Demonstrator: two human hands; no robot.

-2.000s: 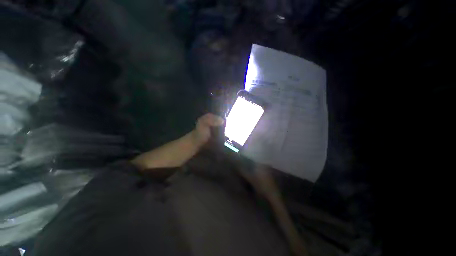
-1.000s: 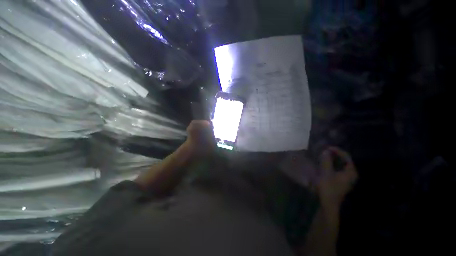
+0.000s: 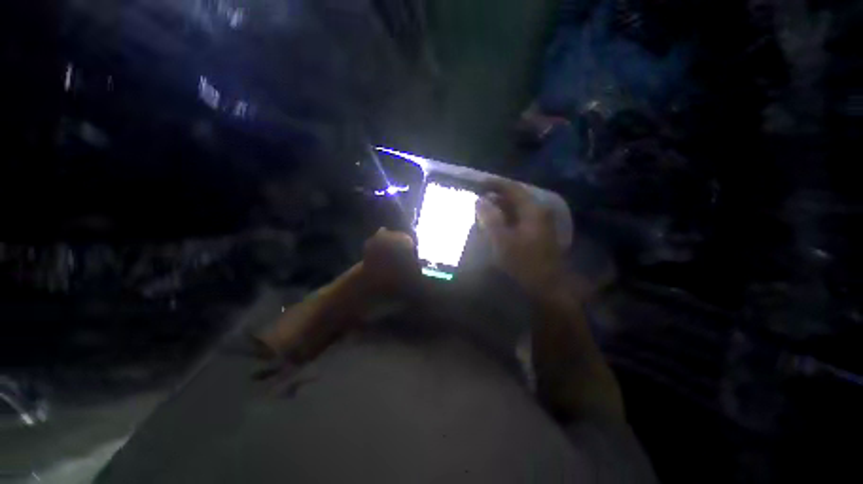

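A smartphone with a bright white screen is in the middle of the view. My left hand holds it at its left edge. A small bright light shows just left of the phone. A white printed sheet is behind the phone, seen at a steep angle and curved; its print cannot be read. My right hand is in front of the sheet at the phone's right edge, with fingertips by the screen. Whether it grips the sheet or phone is unclear.
Dark, blurred shapes with shiny plastic glints are on the left. Pale plastic-like material is at the lower left. A green floor strip runs ahead at the top. Dark, bluish blurred goods are on the right.
My right hand has moved up and left from beside the sheet to the phone's right edge. The sheet has tipped and curled. The pale covers on the left have mostly left the view.
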